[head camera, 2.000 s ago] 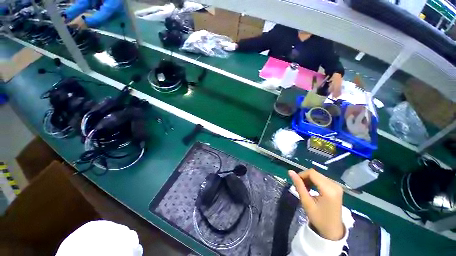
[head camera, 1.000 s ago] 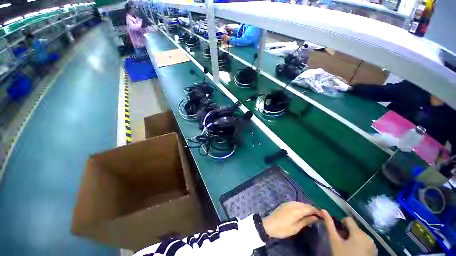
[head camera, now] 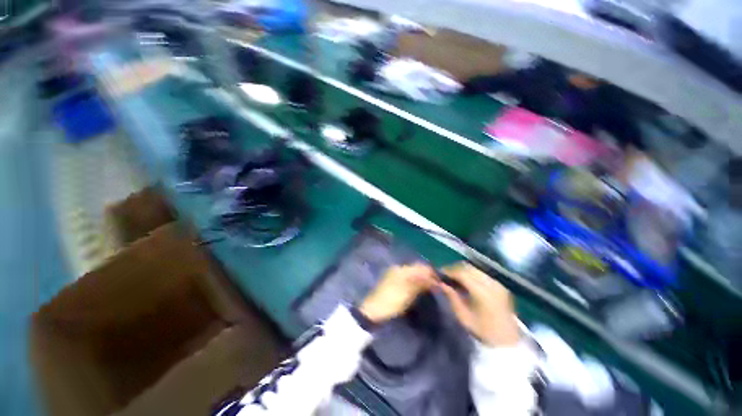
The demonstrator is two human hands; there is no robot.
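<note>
The picture is strongly blurred. My left hand [head camera: 400,291] and my right hand [head camera: 482,302] are close together over the dark grey mat [head camera: 338,280]. Their fingers meet at a dark thing [head camera: 423,315] that hangs or lies between them; it looks like part of a black headset, but blur and my fingers hide its details. White sleeves reach both wrists.
Black headsets [head camera: 256,199] are piled on the green bench at the left. A brown carton [head camera: 163,313] stands below the bench's left edge. A blue bin [head camera: 606,264] and white crumpled material [head camera: 521,245] lie to the right. A person in dark clothing [head camera: 561,97] is across the bench.
The view has swung back to the right and blurred since a second ago. My hands appear higher in the picture, still together at the dark thing. Two seconds ago the headset lay on the mat.
</note>
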